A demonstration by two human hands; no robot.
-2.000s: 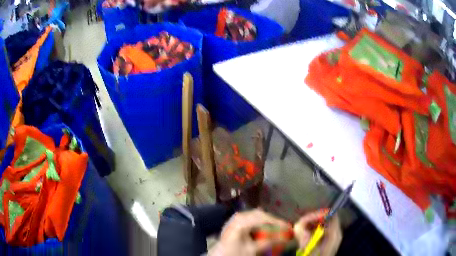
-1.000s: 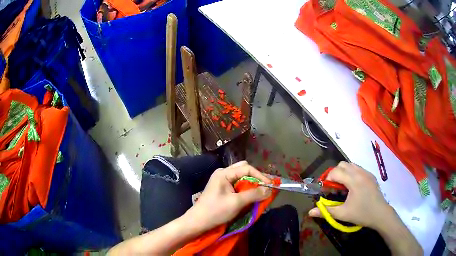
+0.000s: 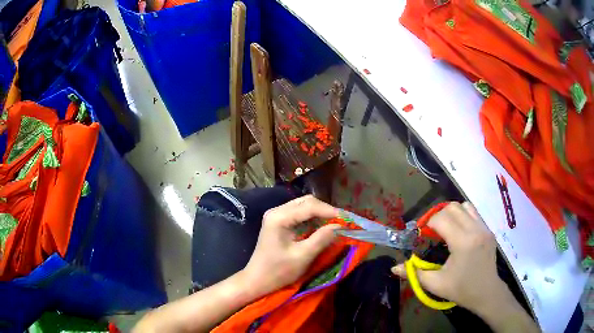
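Note:
My left hand point(image 3: 294, 239) pinches an orange cloth bag point(image 3: 277, 307) near its top end, over my lap. A purple strip point(image 3: 325, 286) runs along the bag beside a green patterned part. My right hand point(image 3: 452, 257) holds scissors point(image 3: 397, 238) by their red and yellow handle loops. The silver blades point left and are parted, their tips at my left fingers. The fingers partly hide the bag's end, so I cannot tell whether cloth lies between the blades.
A white table point(image 3: 423, 117) at the right bears a bag stack point(image 3: 521, 91) and dark red thread snips point(image 3: 505, 201). A wooden chair point(image 3: 265, 117) with orange offcuts point(image 3: 309, 133) stands ahead. A blue bin point(image 3: 117, 221) with orange bags is at the left, another blue bin point(image 3: 189, 65) ahead.
Since one second ago, the scissor blades have opened from nearly closed. The view has shifted slightly. Two seconds ago the hands were lower in view and the blades pointed up and right.

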